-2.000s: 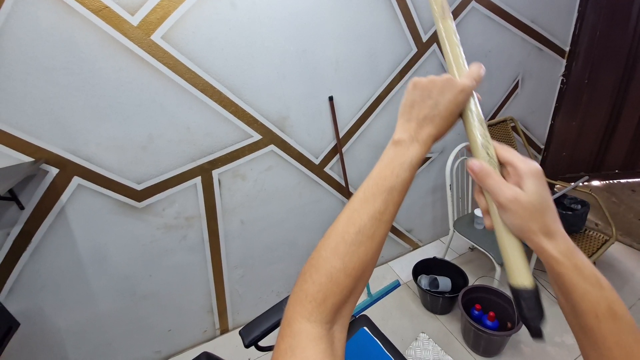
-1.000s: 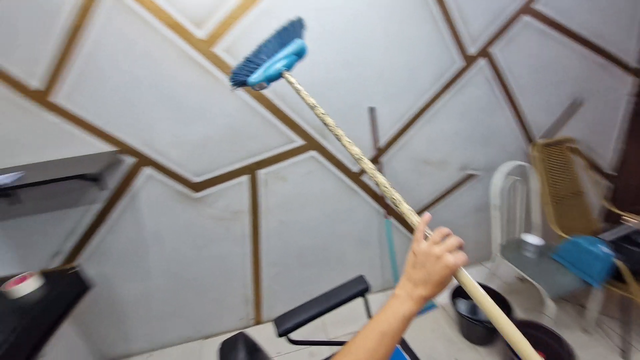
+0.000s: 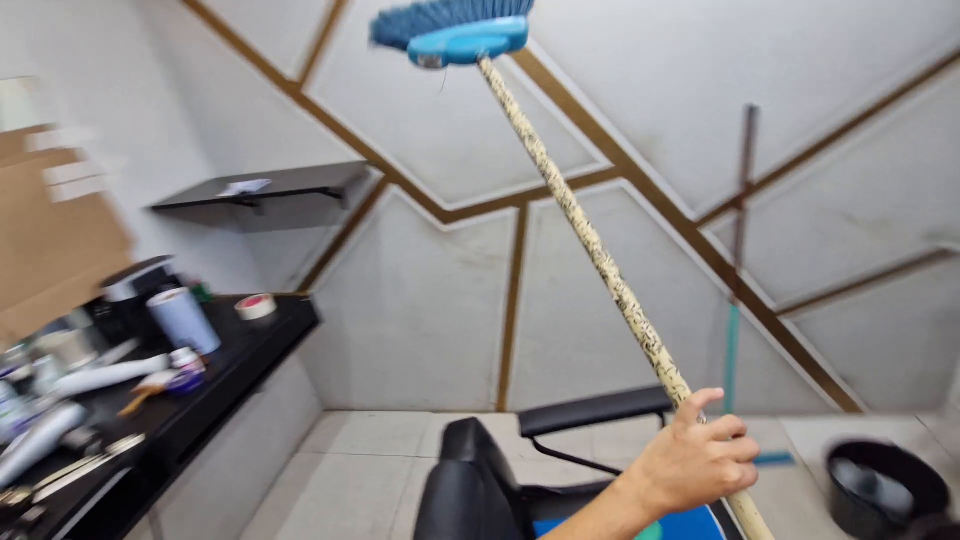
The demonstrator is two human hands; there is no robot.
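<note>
My left hand (image 3: 697, 459) is wrapped around the lower part of a broom's pale, dark-patterned handle (image 3: 600, 255). The handle slants up and to the left, and its lower end leaves the picture at the bottom. At its top, the blue plastic broom head (image 3: 469, 41) is raised against the wall, with its blue bristles (image 3: 442, 19) pointing upward and partly cut off by the top edge. My right hand is out of view. Below my left hand and forearm is a black padded chair (image 3: 469, 480) with something blue on it.
At left, a black counter (image 3: 262, 360) holds bottles, a paper roll (image 3: 184, 321) and a tape roll (image 3: 256, 306). Above is a dark wall shelf (image 3: 277, 184). A squeegee with a brown and teal pole (image 3: 731, 352) leans on the wall. A black bucket (image 3: 885, 487) stands at right.
The broom head, out of view two seconds ago, is now in view at the top. My right hand, earlier on the handle, has left the view. The view has swung left.
</note>
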